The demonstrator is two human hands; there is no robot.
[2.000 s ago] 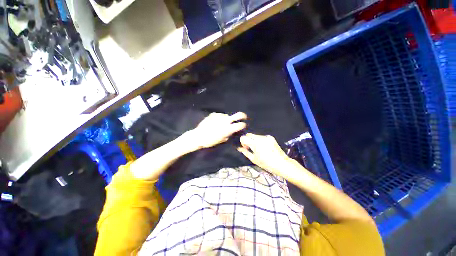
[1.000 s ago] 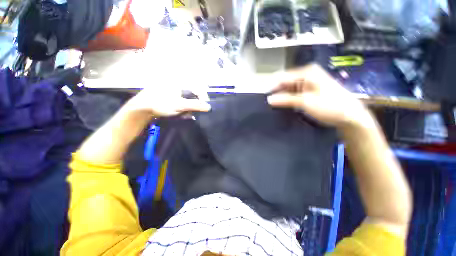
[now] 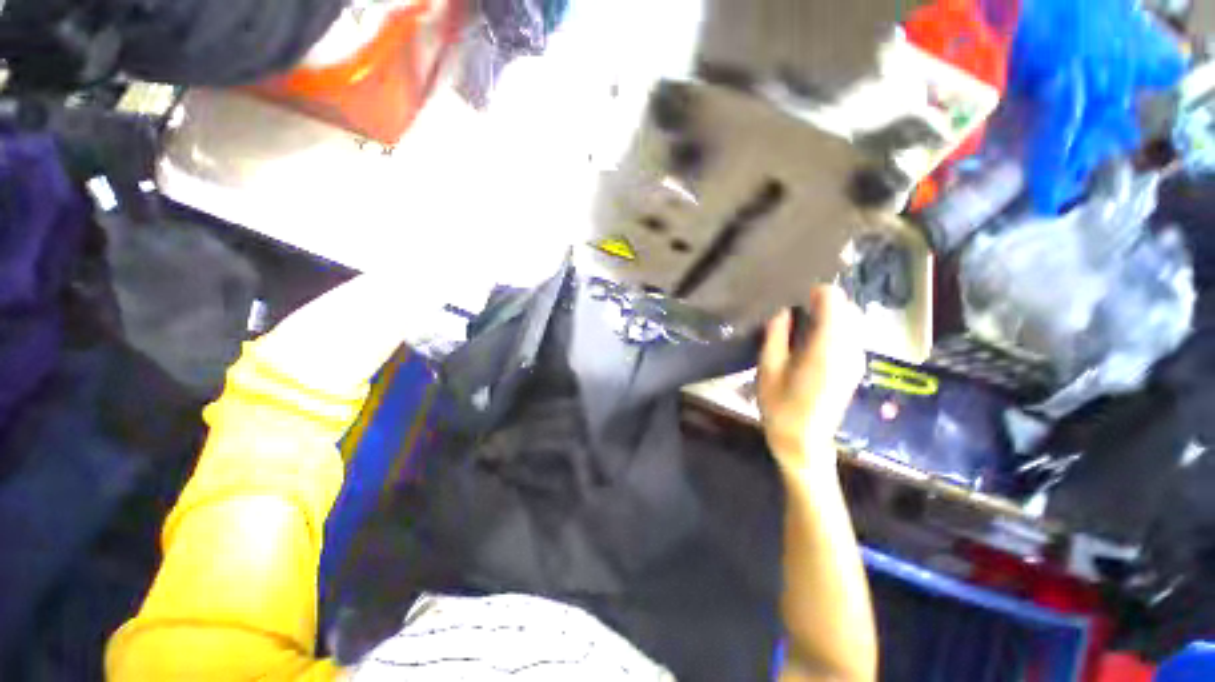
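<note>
A black garment (image 3: 586,480) hangs from the table edge over my lap, its upper part drawn up under the head of the button-sewing machine (image 3: 746,200). My left hand (image 3: 424,300) is at the garment's left upper edge, washed out by glare, so its fingers cannot be made out. My right hand (image 3: 813,360) is right of the machine's lower front, with fingers raised at the cloth's right end; its grip is unclear. The area under the head is blurred.
Cream button trays (image 3: 899,273) stand right of the head, partly hidden. A yellow tool (image 3: 902,377) lies on the dark mat. Clear plastic bags (image 3: 1066,300) and a blue bag (image 3: 1086,93) are at right. An orange-red container (image 3: 380,80) is at upper left, a blue crate (image 3: 973,620) below right.
Both hands have carried the garment from the lap up to the machine. The view has turned from the crate at right to the machine head, and my right hand is now beside it.
</note>
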